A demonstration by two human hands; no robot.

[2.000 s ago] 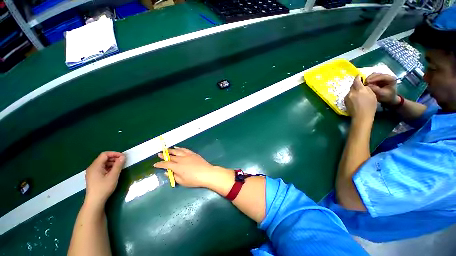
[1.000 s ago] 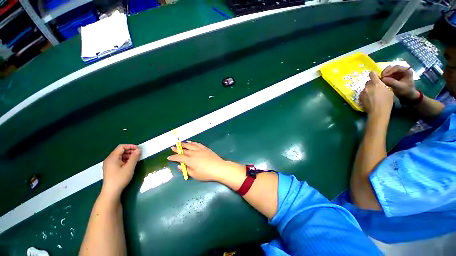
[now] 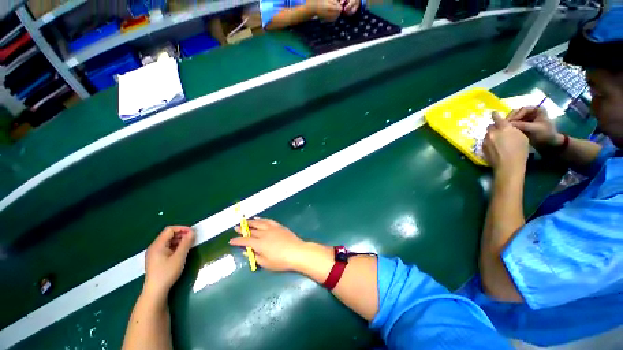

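Observation:
My right hand [image 3: 268, 243] holds the yellow tweezers [image 3: 248, 247] between its fingers, tip toward the white rail [image 3: 287, 183]. A dark red strap [image 3: 336, 268] is on my right wrist. My left hand [image 3: 169, 256] rests at the rail's near edge with fingers curled and fingertips together; whether something small is in them cannot be told. A shiny white rectangle [image 3: 215, 273], a sheet or lamp glare, shows on the green bench between my hands. Two small dark modules lie on the green belt, one further off [image 3: 297, 142] and one at the far left [image 3: 46, 286].
At right a person in a blue smock works with both hands over a yellow tray [image 3: 437, 128] of small white pieces. Across the belt are a clipboard with papers [image 3: 149, 87], a black tray [image 3: 352, 31] and another person's hands. Small clear bits [image 3: 87, 338] lie at lower left.
The view has tilted up, so another person's hands now show at the top. My hands keep nearly the same pose. The modules have shifted slightly left relative to the rail.

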